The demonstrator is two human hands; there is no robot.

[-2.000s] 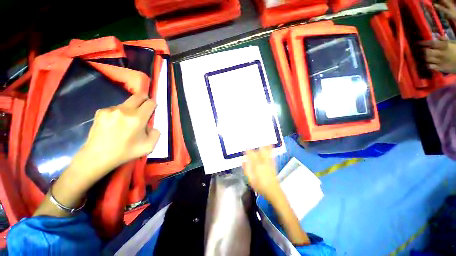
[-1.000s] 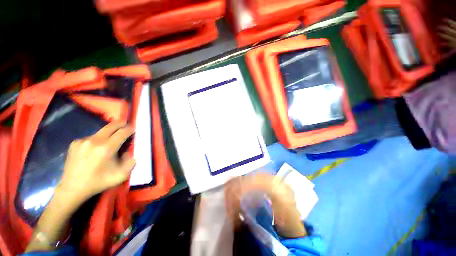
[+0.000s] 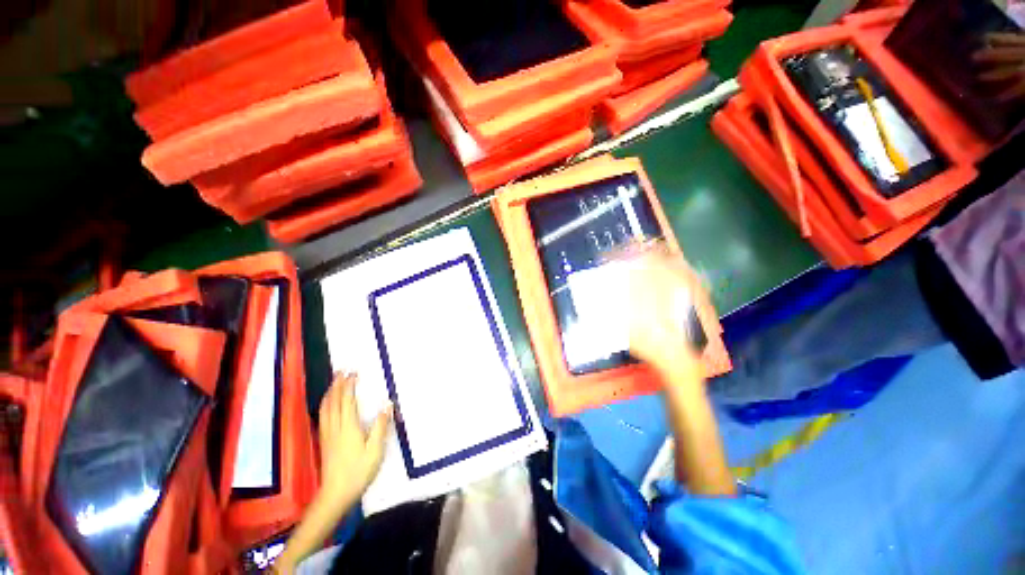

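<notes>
A tablet (image 3: 452,365) with a black border and a white face lies on a larger white pad (image 3: 351,320) in front of me. My left hand (image 3: 351,440) rests at the pad's lower left edge, fingers apart, holding nothing that I can see. My right hand (image 3: 665,309) is blurred and lies over the lower right part of a dark glossy tablet (image 3: 579,242) in a red-orange foam tray (image 3: 576,395). Its fingertips are unclear, so I cannot tell whether it grips anything.
Foam trays with a dark slab (image 3: 124,449) and a white-faced tablet (image 3: 261,388) stand at left. Stacked trays (image 3: 270,124) stand at the back. An open unit (image 3: 865,124) in a tray is at right, beside a co-worker's lilac sleeve (image 3: 989,264).
My left hand has left the dark slab at left and moved right to the white pad. My right hand has moved up and right from below the pad to the dark tablet. The view has shifted.
</notes>
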